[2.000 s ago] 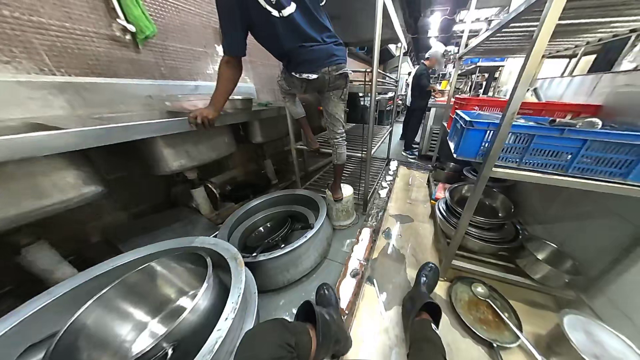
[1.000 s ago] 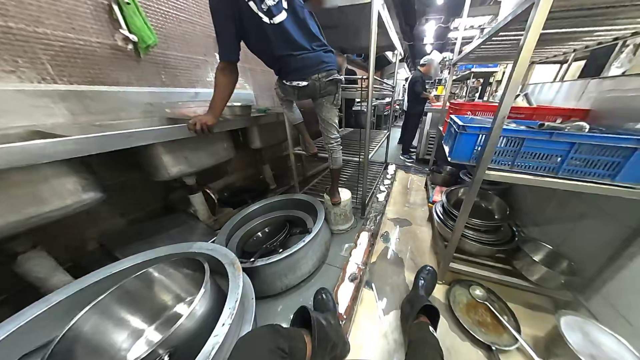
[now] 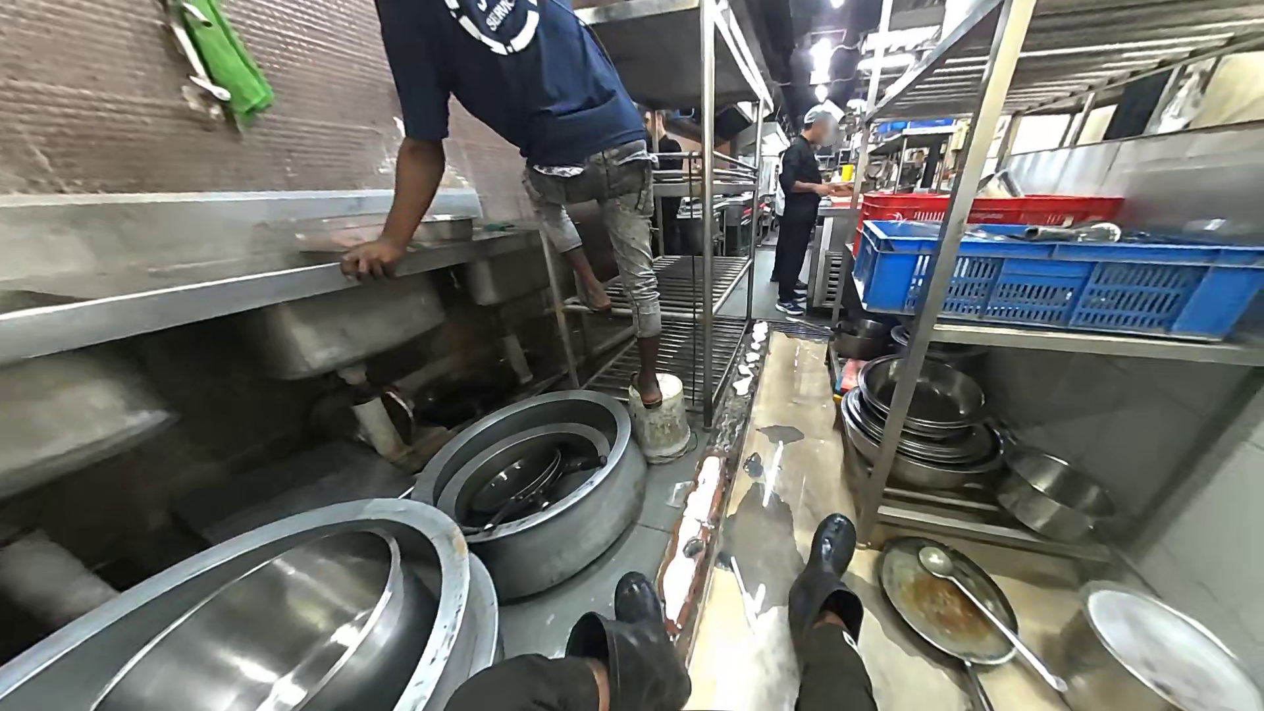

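Note:
Neither my left hand nor my right hand shows in the head view; only my dark trouser legs and black rubber boots (image 3: 834,553) do. Left of my boots, a large metal pot (image 3: 568,568) holds smaller pans. Nearer, at the lower left, a wide metal vessel (image 3: 449,553) has a shiny steel bowl (image 3: 252,612) in it. On my right, a metal ladle (image 3: 997,612) lies across a round pan (image 3: 894,592) with brownish liquid, beside a large pot (image 3: 1165,642).
A co-worker (image 3: 592,109) stands with one foot on an upturned white bucket (image 3: 660,425), a hand on the steel sink edge (image 3: 168,301). Another person (image 3: 798,197) stands farther back. At right, a metal rack (image 3: 933,267) carries a blue crate (image 3: 1047,281), a red crate (image 3: 987,208) and stacked bowls (image 3: 923,425).

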